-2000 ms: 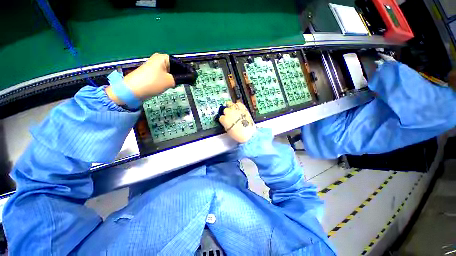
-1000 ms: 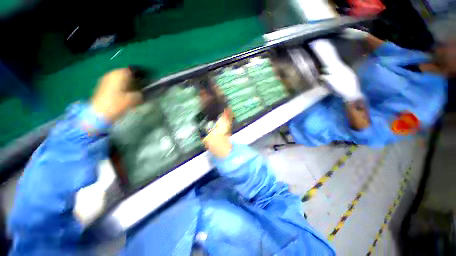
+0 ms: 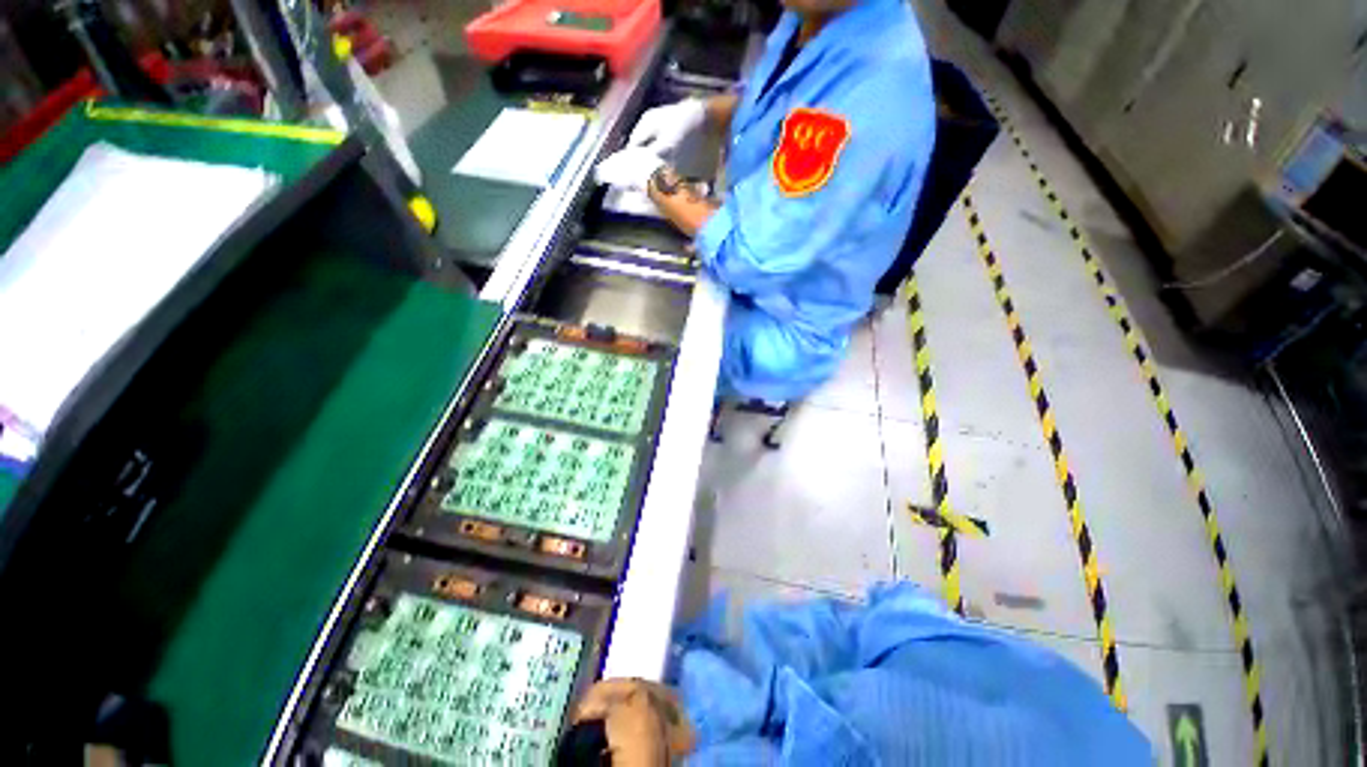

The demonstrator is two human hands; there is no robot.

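Two black carriers with pale green circuit board panels lie in a row on the conveyor. The farther carrier (image 3: 409, 528) shows two panels (image 3: 540, 480). The nearer carrier (image 3: 600, 611) is cut off by the bottom edge and shows one panel (image 3: 460, 682) and part of another. My right hand (image 3: 637, 724), with black on a finger, is at the nearer carrier's right edge, cut off below; its grip is unclear. A dark shape with a skin-toned bit in the bottom left corner may be my left hand; this is unclear.
A silver rail (image 3: 670, 510) runs along the conveyor's right side, a green bench (image 3: 352, 405) along its left. Papers (image 3: 113, 262) lie at left, a red tray (image 3: 567, 30) beyond. A white-gloved co-worker (image 3: 817, 165) sits ahead right. Striped tape (image 3: 1034, 375) marks the floor.
The view has swung right and now looks along the conveyor. The left hand, clearly seen over the carrier before, is no longer clearly visible. The right hand now shows at the bottom edge.
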